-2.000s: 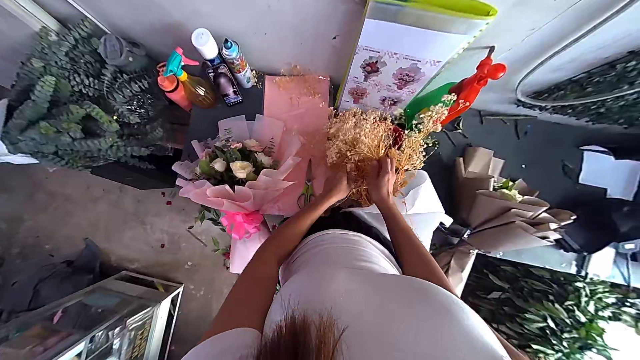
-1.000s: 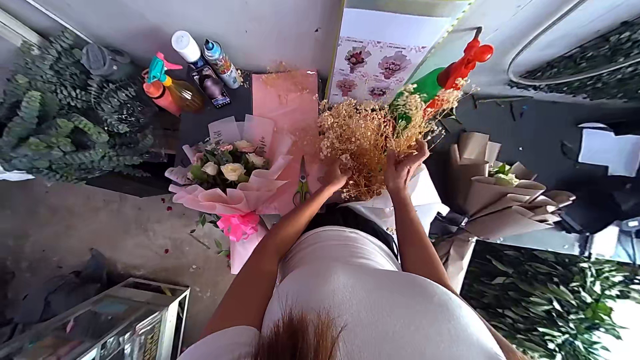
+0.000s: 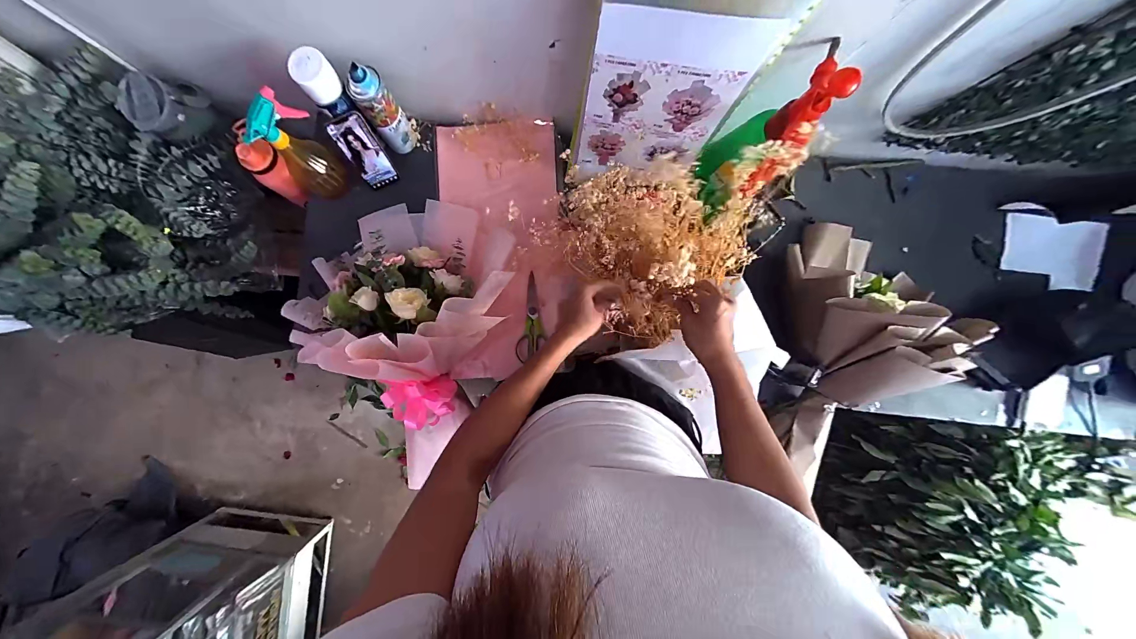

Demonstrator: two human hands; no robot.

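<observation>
A big bunch of dried tan filler flowers lies in front of me on the dark worktable. My left hand is at its lower left edge, fingers bent against the thin stems. On the lower right side, my right hand has its fingers curled into the stems; the flowers partly hide the fingertips of both. White wrapping paper shows beneath the bunch and beside my right hand. Scissors with green handles rest on pink wrapping paper, left of my left hand.
To the left stands a pink-wrapped rose bouquet, with a spray bottle, cans and a phone behind. A brown-paper bouquet lies right. Behind the dried flowers are a picture sheet and a green bottle with a red top.
My right hand has moved left and lower on the bunch since one second ago, closer to my left hand. Two seconds ago both hands were close together at the bunch.
</observation>
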